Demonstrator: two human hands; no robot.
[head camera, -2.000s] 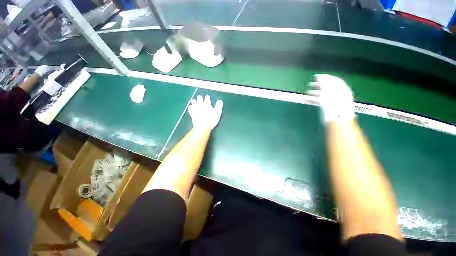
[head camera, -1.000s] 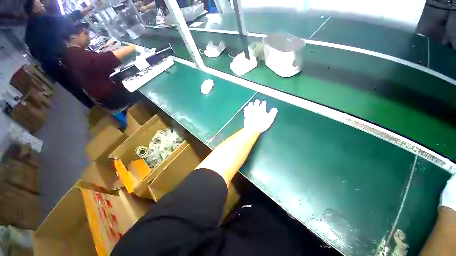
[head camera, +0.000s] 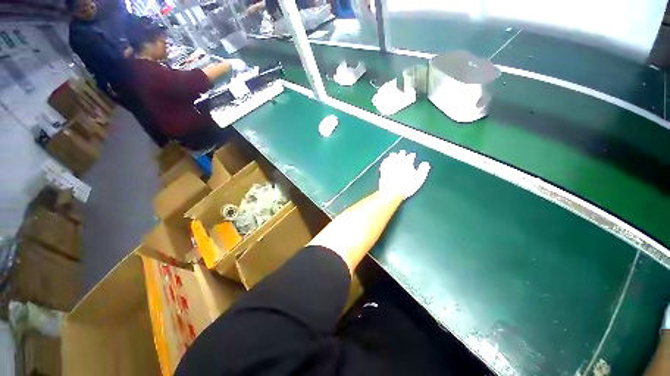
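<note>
My left hand (head camera: 402, 175), in a white glove, lies palm down on the green workbench top (head camera: 470, 242) with its fingers apart and nothing in it. My right hand is cut off by the right edge; only a bit of the wrist and glove cuff shows. A small white part (head camera: 328, 125) lies on the bench beyond my left hand. On the conveyor belt (head camera: 544, 154) stand a large white housing with a clear top (head camera: 461, 92), a smaller white unit (head camera: 394, 97) and another small white piece (head camera: 349, 73).
The whitish side rail (head camera: 507, 170) runs between bench and belt. Metal posts (head camera: 303, 51) rise at the rail. A long white-and-black tray (head camera: 246, 105) sits at the bench's far left. Open cartons stand below, one with loose pale parts (head camera: 257, 208). Two people (head camera: 165, 95) are at the left.
The view has swung left, showing the coworkers and more cartons. My left hand stays on the bench. My right hand has moved from over the rail to the right edge, mostly out of the picture.
</note>
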